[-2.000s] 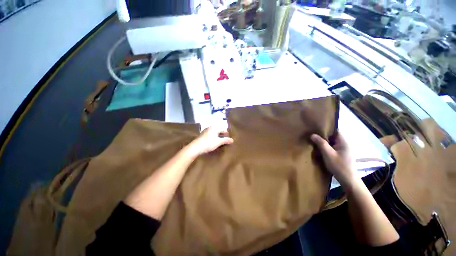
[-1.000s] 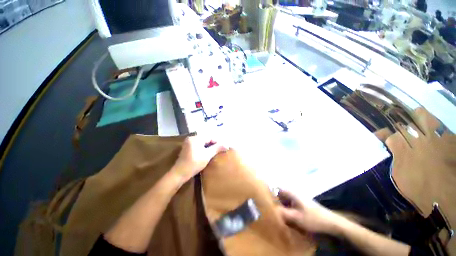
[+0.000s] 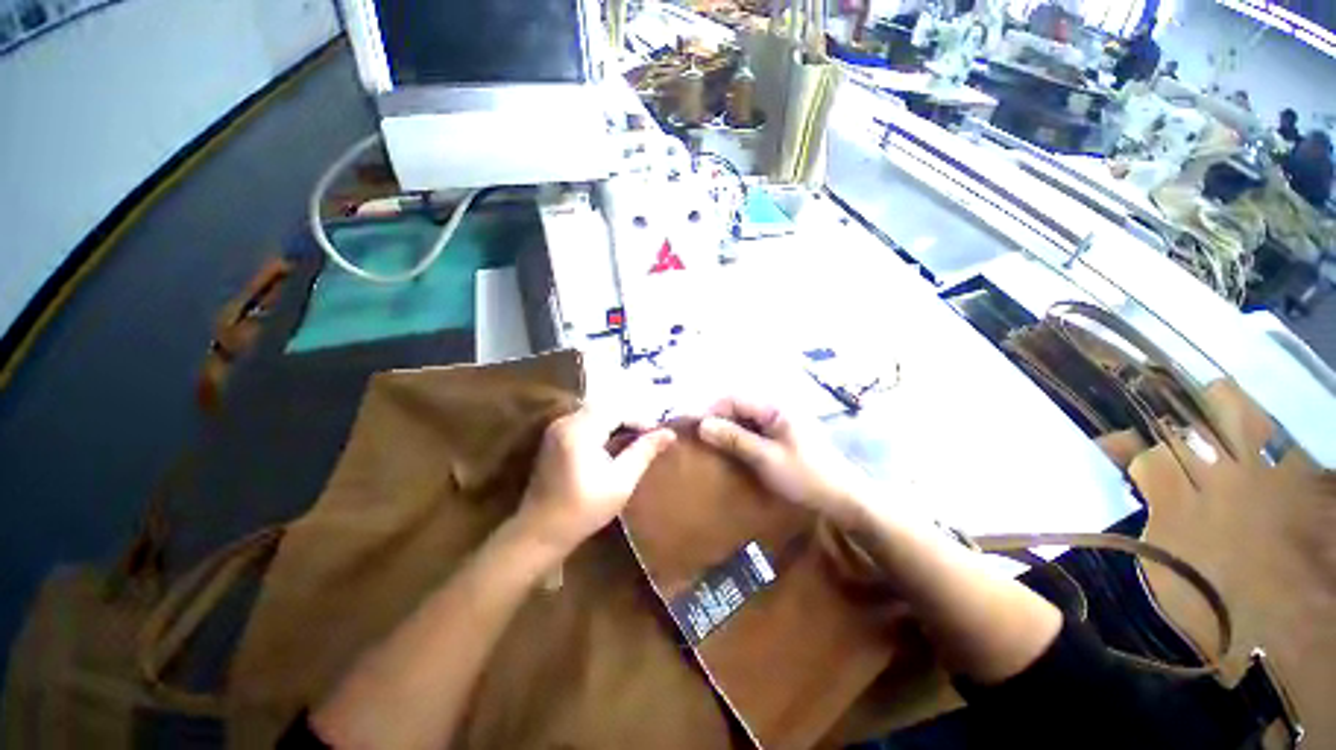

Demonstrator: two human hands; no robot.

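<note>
A brown apron panel (image 3: 425, 513) lies over the near table edge, with a folded-over part showing a black label (image 3: 721, 592) with pale print. My left hand (image 3: 576, 476) pinches the panel's top edge just below the sewing head. My right hand (image 3: 765, 447) pinches the same edge close to its right, the fingertips nearly touching the left ones. The white sewing machine head (image 3: 655, 264) with a red three-diamond logo stands just beyond. The edge between my fingertips is partly hidden.
A dark screen (image 3: 481, 41) and pale hose (image 3: 325, 220) are at upper left, above a green sheet (image 3: 388, 279). Small dark snips or a cord (image 3: 850, 393) lie on the white table (image 3: 967, 440). Stacked aprons (image 3: 1253, 513) and a strap loop (image 3: 1172, 564) are at right. People sit far off.
The panel's right part has been folded over, exposing the label and white table. My right hand has moved from the right side up and left to the edge beside my left hand.
</note>
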